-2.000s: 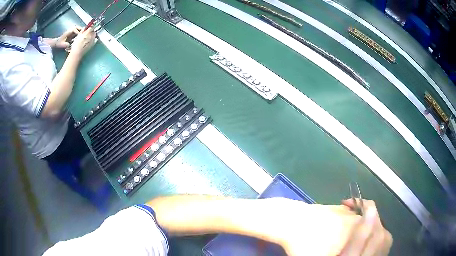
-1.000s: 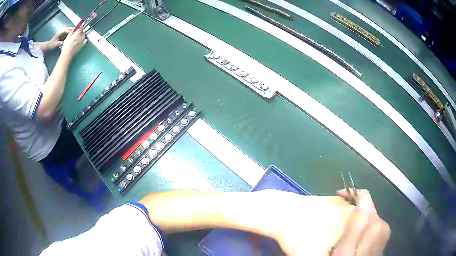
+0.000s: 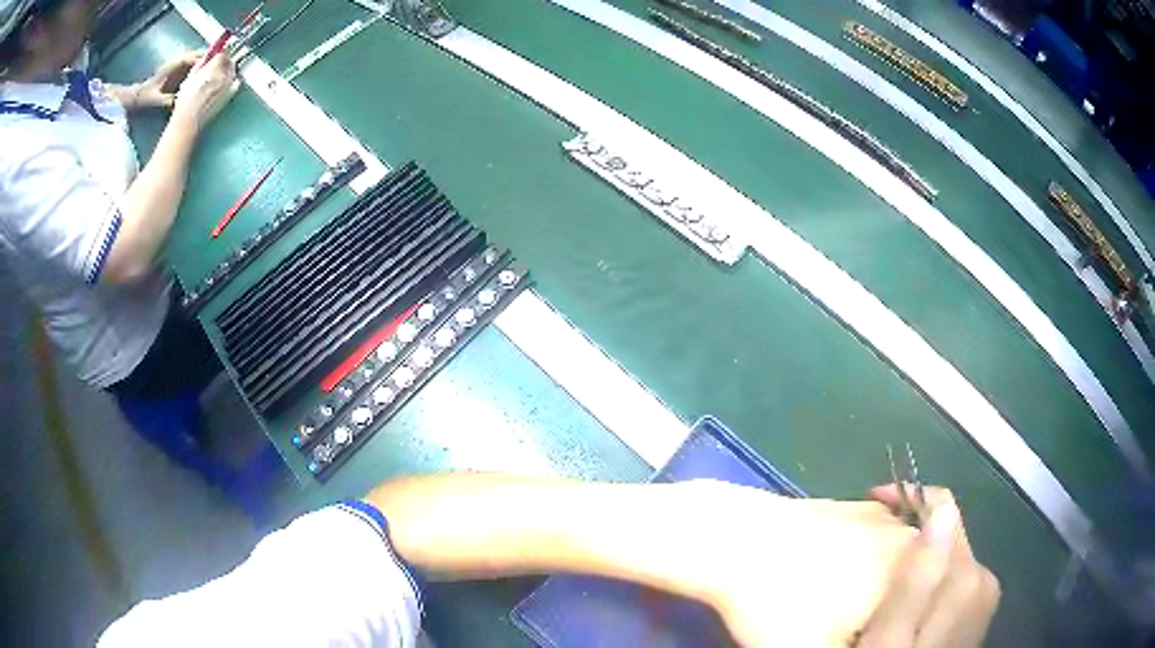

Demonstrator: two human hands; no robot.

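Note:
My left hand (image 3: 811, 570) reaches in from the lower left with its back towards me; its fingertips and anything in them are hidden. My right hand (image 3: 953, 592) seems to be the partly cut-off, bright hand overlapping it at the lower right. Its fingers close on thin metal tweezers (image 3: 908, 475), whose two prongs point up and stand slightly apart. No part shows between the prongs. A blue tray (image 3: 557, 613) lies under my left forearm, partly covered.
Black fixture bars (image 3: 342, 285) lie side by side at left, with two rows of silver round parts and a red strip. A pale loaded bar (image 3: 652, 200) rests by a rail. Other bars lie farther off. A person in a white shirt (image 3: 57, 203) works at upper left.
The view has swung slightly, so the bench and bars sit a little differently in the picture. The tweezer prongs, blurred at first, now show apart. Both hands stay almost in place.

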